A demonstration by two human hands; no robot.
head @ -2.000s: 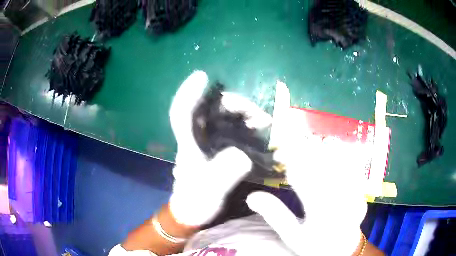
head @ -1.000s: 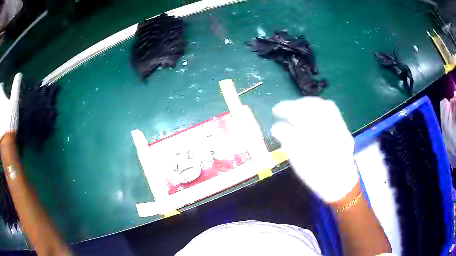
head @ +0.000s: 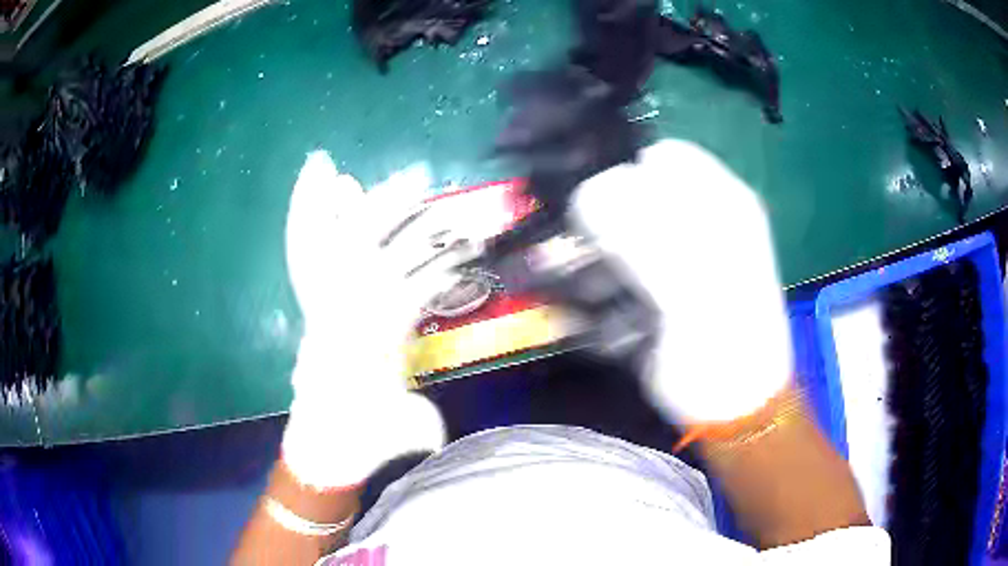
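A black moulded part (head: 586,122), blurred by motion, hangs at my right hand (head: 696,287) and reaches up over the green table. My right hand, in a white glove, is closed around part of it. My left hand (head: 354,321), also gloved white, is beside the red printed sheet (head: 470,321), with its fingers spread and nothing seen in it. An oval ring (head: 459,294) lies on the red sheet. The hands and the black part hide much of the sheet. Glare washes out the finger detail.
Piles of black parts (head: 105,127) lie on the green table (head: 210,287) at the left, with more at the top and one small bunch (head: 940,155) at the right. A blue bin (head: 823,365) with a pale lining and black parts is at the lower right.
My left hand has come from the far left to beside the red sheet. My right hand now has a black part in it. The view has shifted.
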